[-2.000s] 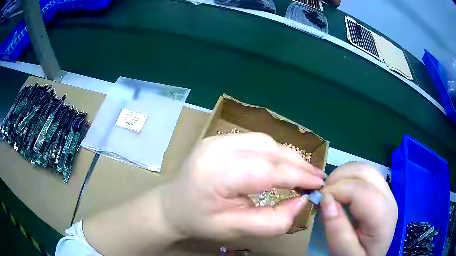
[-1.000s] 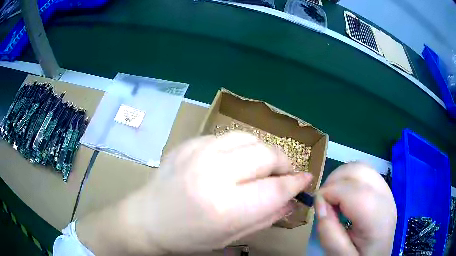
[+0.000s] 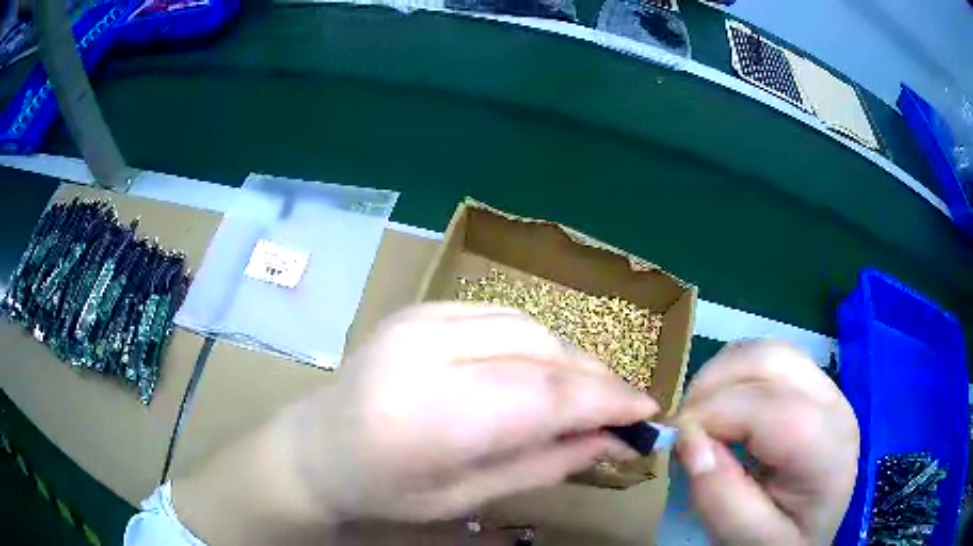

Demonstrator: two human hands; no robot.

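Observation:
My left hand (image 3: 459,411) pinches a small black piece (image 3: 637,435) between thumb and fingers, over the front right corner of the carton. A small whitish-blue strip (image 3: 664,438) shows at the piece's right end. My right hand (image 3: 770,437) has its thumb and index finger pinched at this strip. The open brown carton (image 3: 565,240) holds many tiny gold-coloured parts (image 3: 597,325); my left hand hides its front left part. Whether a board is attached to the black piece cannot be seen.
A dense stack of boards (image 3: 96,293) lies on cardboard (image 3: 80,421) at left. A labelled translucent bag (image 3: 293,309) lies between stack and carton. A blue bin (image 3: 902,368) with boards inside (image 3: 907,496) stands at right. A green belt (image 3: 427,128) runs behind. A thin cable (image 3: 517,530) shows at the bottom.
The whitish-blue strip shows again at the black piece's end, after being hidden one second ago. My left hand has shifted slightly, uncovering more gold parts. Both hands stay close together.

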